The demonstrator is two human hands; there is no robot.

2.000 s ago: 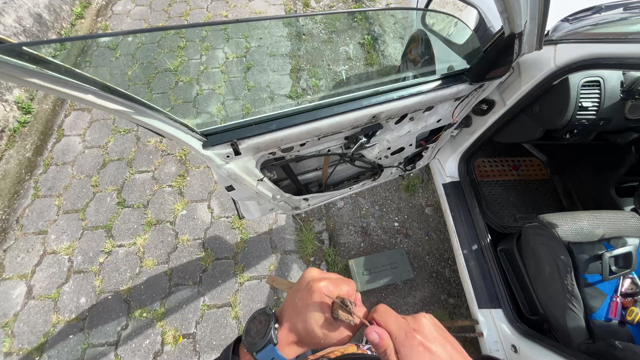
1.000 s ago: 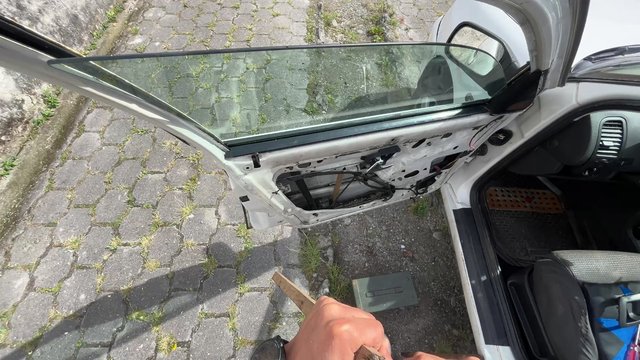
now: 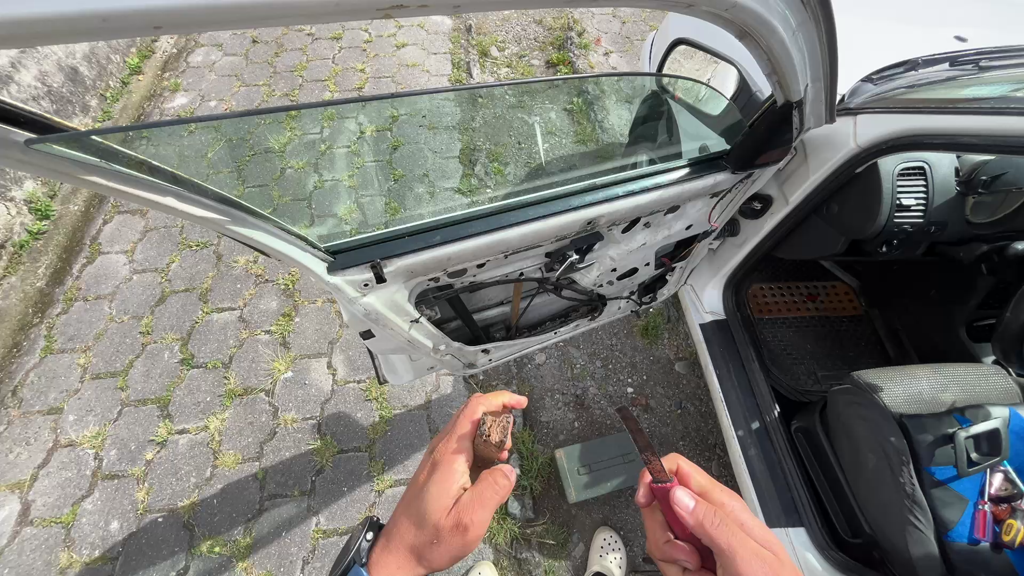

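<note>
My left hand (image 3: pixel 452 488) holds a piece of wood (image 3: pixel 493 432), its rough, broken end facing up between thumb and fingers. My right hand (image 3: pixel 708 520) grips the red handle of a knife (image 3: pixel 642 448) with a worn, rusty-looking blade that points up and to the left. The two hands are apart. Ahead of them stands a white car door (image 3: pixel 472 276), swung open with its inner trim off, showing cables and a wooden strip (image 3: pixel 516 304) inside the large opening. The window glass (image 3: pixel 400 160) rises above the door's sill.
A grey-green box (image 3: pixel 596 466) lies on the ground between my hands. The car's door sill (image 3: pixel 748 424) is at the right, beside a seat (image 3: pixel 864 472) with tools (image 3: pixel 1000 512) on a blue cloth. Stone paving (image 3: pixel 200 360) with grass tufts spreads at the left.
My hands were close together two seconds ago; now they are apart. The wood's rough end now faces up in my left hand, and the knife blade shows clearly in my right.
</note>
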